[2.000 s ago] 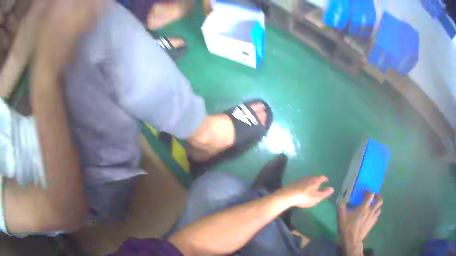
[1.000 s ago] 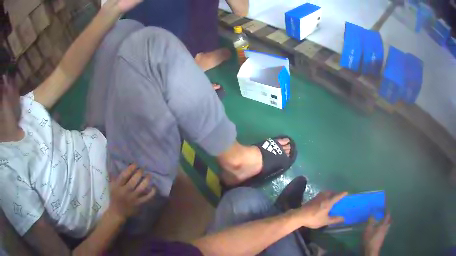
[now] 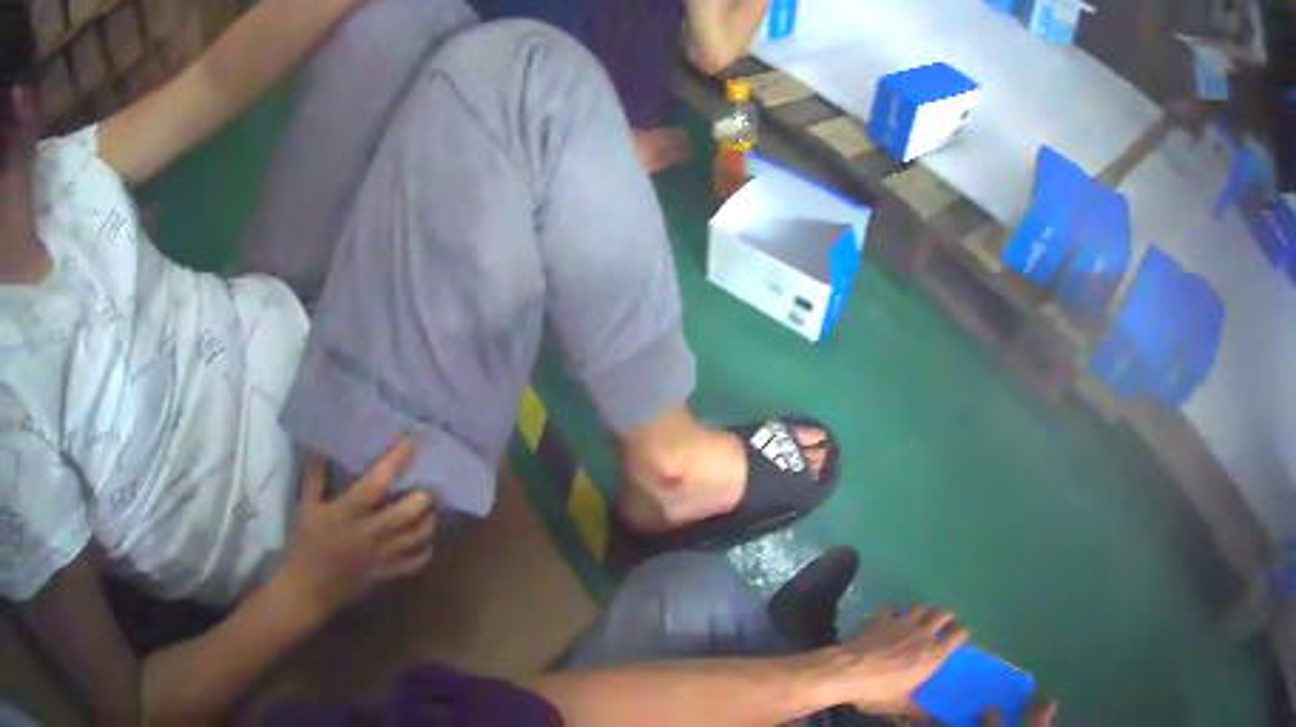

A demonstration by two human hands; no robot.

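A carton with a blue face [image 3: 975,690] is low in front of me at the bottom edge, partly cut off. My left hand [image 3: 901,659] reaches in from the left and holds its upper left side, with the fingers over the corner. My right hand [image 3: 1042,716] shows only as blurred fingertips at the carton's right side. The rest of it is cut off by the bottom edge, so its grip is hidden.
An open white and blue carton [image 3: 779,256] stands on the green floor by a bottle [image 3: 735,139]. Beyond are a pallet edge [image 3: 910,199] and several blue cartons [image 3: 924,111]. A person in grey trousers [image 3: 469,213] sits close at left, a sandalled foot [image 3: 775,476] ahead.
The blue-faced carton and both my hands have moved down towards the bottom edge. My left hand, earlier open and apart from the carton, now holds it. The view has shifted, showing more pallet.
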